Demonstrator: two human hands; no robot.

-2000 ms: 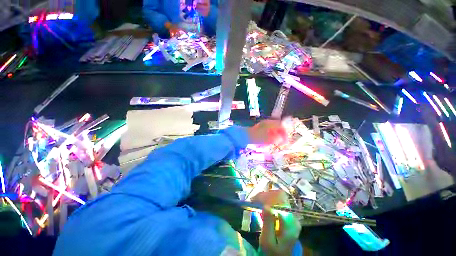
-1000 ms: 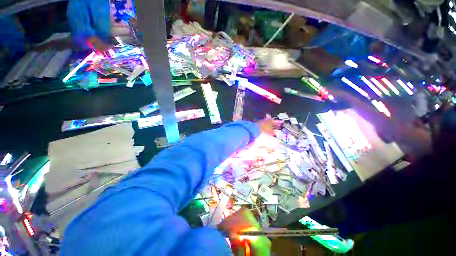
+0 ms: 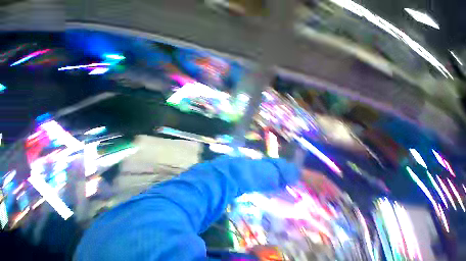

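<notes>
The frame is strongly blurred. My left arm in a blue sleeve reaches across from the lower left. My left hand (image 3: 319, 183) is a blurred shape at the back of the large pile of light strips (image 3: 286, 216), which glows pink and white. Its fingers and anything in them cannot be made out. An orange-lit patch at the bottom edge looks like part of my right hand (image 3: 268, 252). It is cut off and blurred, and its grip is hidden.
Another glowing strip pile (image 3: 61, 163) lies at left, beside pale paper sheets (image 3: 158, 158). A metal post (image 3: 250, 109) stands behind my sleeve under an overhead shelf (image 3: 168, 25). More lit strips (image 3: 396, 229) lie at right. A further heap (image 3: 204, 99) glows across the bench.
The view has swung up and left, so the bench sits lower and the left pile shows more. My left hand stays around the pile's back. The long strip at my right hand no longer shows.
</notes>
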